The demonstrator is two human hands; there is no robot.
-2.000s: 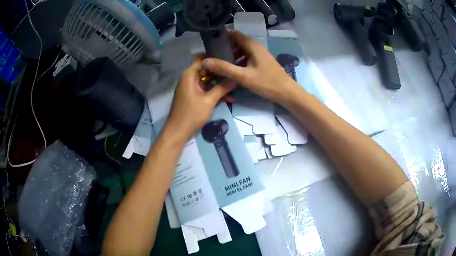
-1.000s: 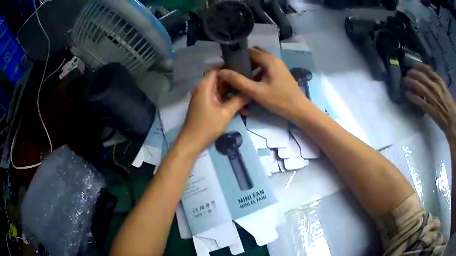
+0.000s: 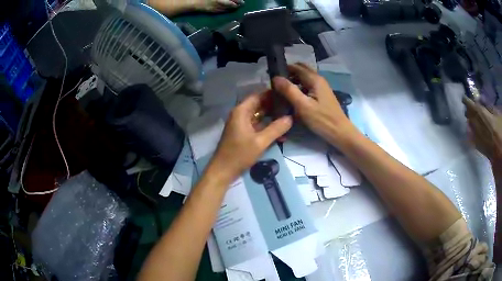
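Observation:
A dark handheld mini fan (image 3: 269, 32) is held up over the cartons, its head at the top and now seen side-on, its handle pointing down. My left hand (image 3: 247, 129) is around the lower end of the handle, which its fingers partly hide. My right hand (image 3: 309, 99) grips the handle just above, thumb across it. A flat pale blue and white carton (image 3: 280, 236) with "MINI FAN" print and a fan picture lies under my hands. More flat cartons lie beneath and beyond it.
At left are a blue-rimmed desk fan (image 3: 146, 52), a dark cylinder (image 3: 146, 123), crumpled clear plastic (image 3: 80, 225) and a white cable. Dark fans (image 3: 437, 99) lie at upper right. Another person's hand (image 3: 484, 126) is at the right edge; another person's arm (image 3: 184, 5) is at the top.
The held fan has turned from its round face showing to side-on. The view has shifted, so things sit lower and further right. Another person's hand came in at right and an arm at top.

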